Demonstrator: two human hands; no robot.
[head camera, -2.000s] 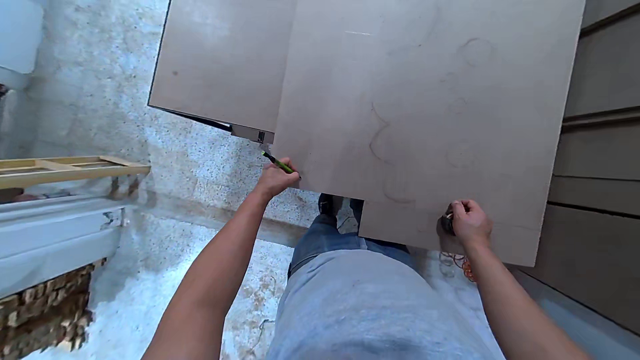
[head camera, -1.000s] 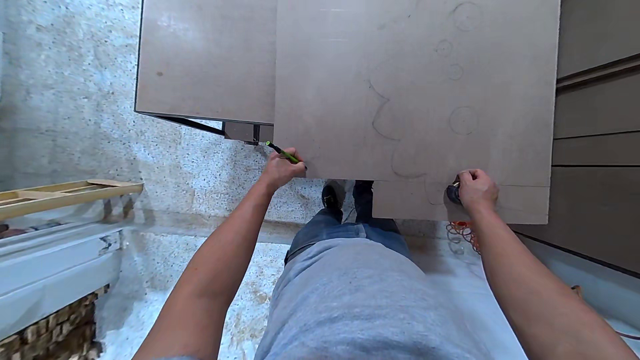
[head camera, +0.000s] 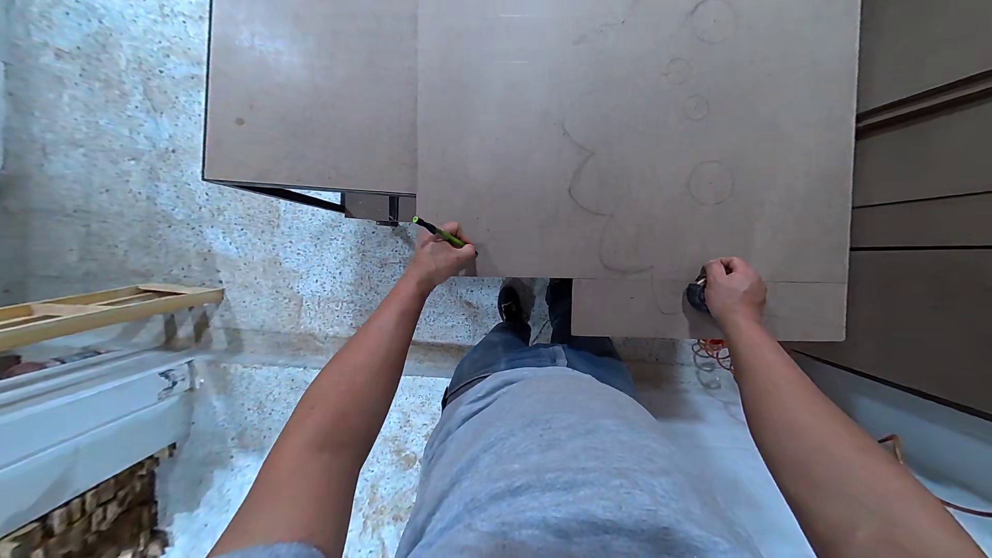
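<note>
A large brown sheet panel (head camera: 511, 155) with pencilled curves and circles spans the view in front of me. At its near left corner, my left hand (head camera: 443, 256) holds a green and black marking pencil (head camera: 440, 232), its green end pointing up and left. Near the front edge on the right, my right hand (head camera: 732, 289) is closed on a small dark round tool (head camera: 697, 295), whose exact kind I cannot tell. That tool rests against a narrower panel strip (head camera: 628, 308), which projects toward me past the left part of the sheet's edge.
Another brown panel (head camera: 310, 101) on a dark metal frame (head camera: 394, 208) adjoins on the left. A wooden frame (head camera: 116, 306) lies farther left, above stacked wood pieces (head camera: 101, 504). Brown boards (head camera: 922, 310) stand at the right. An orange coiled hose (head camera: 711, 354) hangs below the front edge.
The view has shifted over the panels. Both hands keep their places near the front edge, the left still with the pencil, the right still with the dark tool.
</note>
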